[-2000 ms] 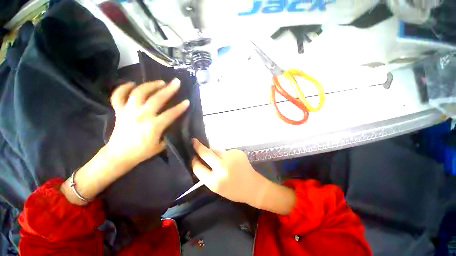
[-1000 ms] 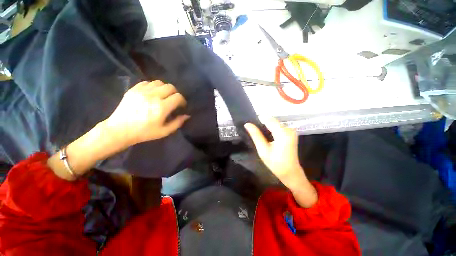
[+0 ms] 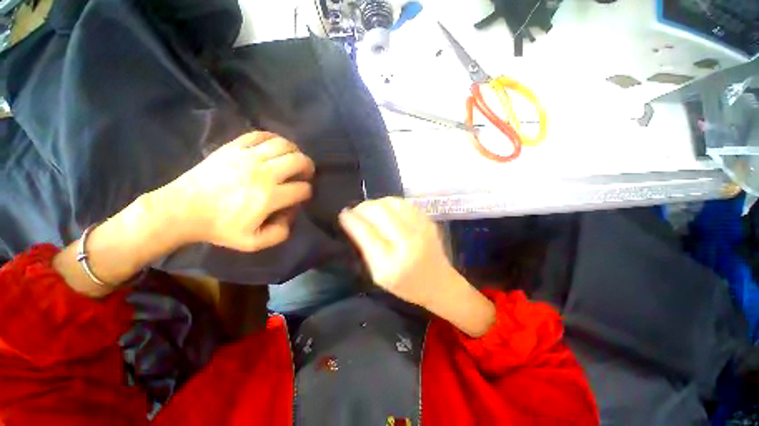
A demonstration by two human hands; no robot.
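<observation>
The dark garment piece (image 3: 283, 91) spreads from the left over the table edge and lap. A long dark band (image 3: 379, 137) runs along its right side, from the presser foot area down to my right hand. My left hand (image 3: 258, 195) rests on the garment with curled fingers; whether it pinches cloth is hidden. My right hand (image 3: 399, 245) is closed on the band's lower end, fingertips partly hidden. A thin pointed metal tool (image 3: 424, 115) lies on the table, right of the band. Machine parts (image 3: 354, 17) show at the top, beyond the garment.
Scissors with red and yellow handles (image 3: 503, 116) lie right of the thin tool. Dark cloth scraps (image 3: 520, 17) lie behind them, with smaller scraps (image 3: 624, 81) further right. A clear plastic bag (image 3: 736, 133) is at the right table end. The measuring-tape-like table edge (image 3: 574, 193) runs in front.
The thin tool has left my right hand and lies on the table. The band was folded under my hands, then swung right, and now lies straighter. My right hand has moved back left since one second ago.
</observation>
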